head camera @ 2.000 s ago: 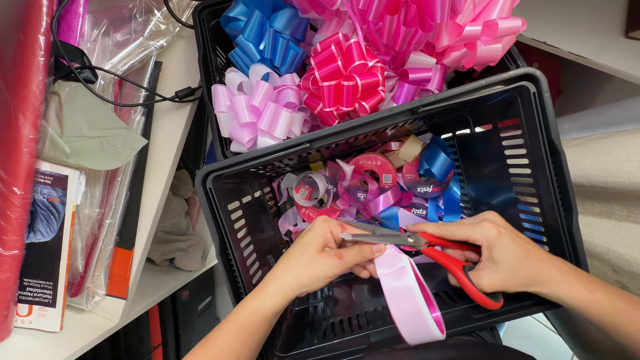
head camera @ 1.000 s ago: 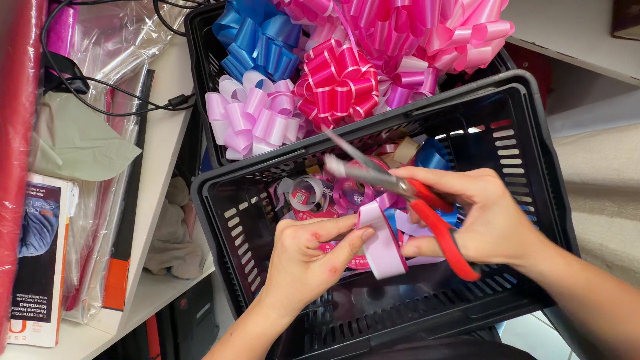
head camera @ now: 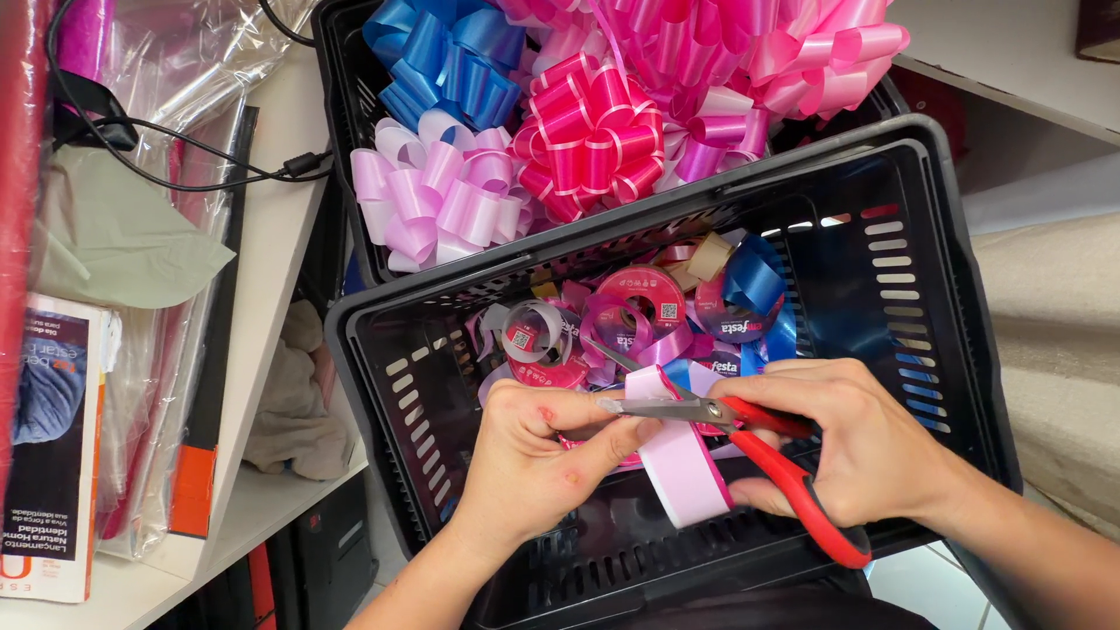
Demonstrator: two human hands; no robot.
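My left hand pinches a folded loop of light pink ribbon with a darker pink edge between thumb and forefinger. My right hand holds scissors with red handles; the blades lie across the ribbon near my left fingertips, and one blade tip is partly hidden. Both hands are over a black plastic basket. Inside it, beyond the hands, lie several ribbon spools, a curl of blue ribbon and loose pink ribbon.
A second black basket behind holds pull bows in blue, lilac and hot pink. On the left, a white shelf carries clear plastic film, a black cable and a printed magazine. Beige fabric hangs at right.
Two seconds ago the ribbon hung in a longer loop below my left hand; now it is a shorter fold. The scissors lifted away from the fingers, then came back across the ribbon.
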